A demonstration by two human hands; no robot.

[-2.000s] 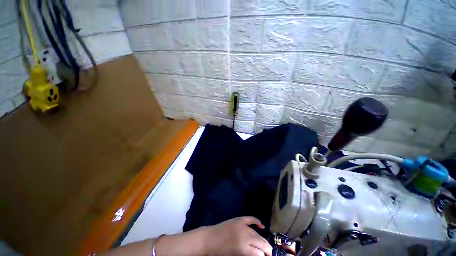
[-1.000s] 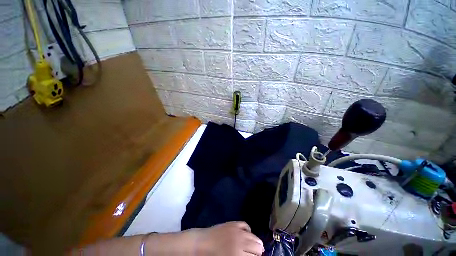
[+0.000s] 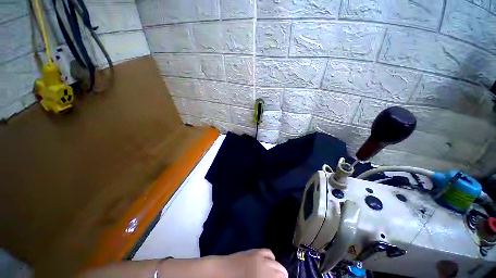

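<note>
Dark cloth (image 3: 245, 201) lies on the white table (image 3: 182, 225), left of and behind the off-white sewing machine head (image 3: 380, 217). My left hand (image 3: 253, 264) is bare, with a thin bracelet at the wrist. It rests on the cloth's near part at the bottom edge, beside the machine's needle area (image 3: 307, 258). Its fingers are partly cut off and blurred, so their grip cannot be told. A small patch of skin (image 3: 447, 268) shows at the lower right before the machine, perhaps part of my right hand; its fingers are not visible.
A dark bulbous-handled tool (image 3: 392, 126) stands on the machine beside a pale tube and a blue-green fitting (image 3: 459, 190). A yellow-black screwdriver (image 3: 259, 111) is upright at the brick wall. A brown panel (image 3: 92, 157) with an orange edge (image 3: 163, 195) lies left. A yellow socket (image 3: 54, 92) hangs left.
My left hand has drawn slightly left and down from its place two seconds ago. Dark material now shows by the presser foot area. The view has shifted a little.
</note>
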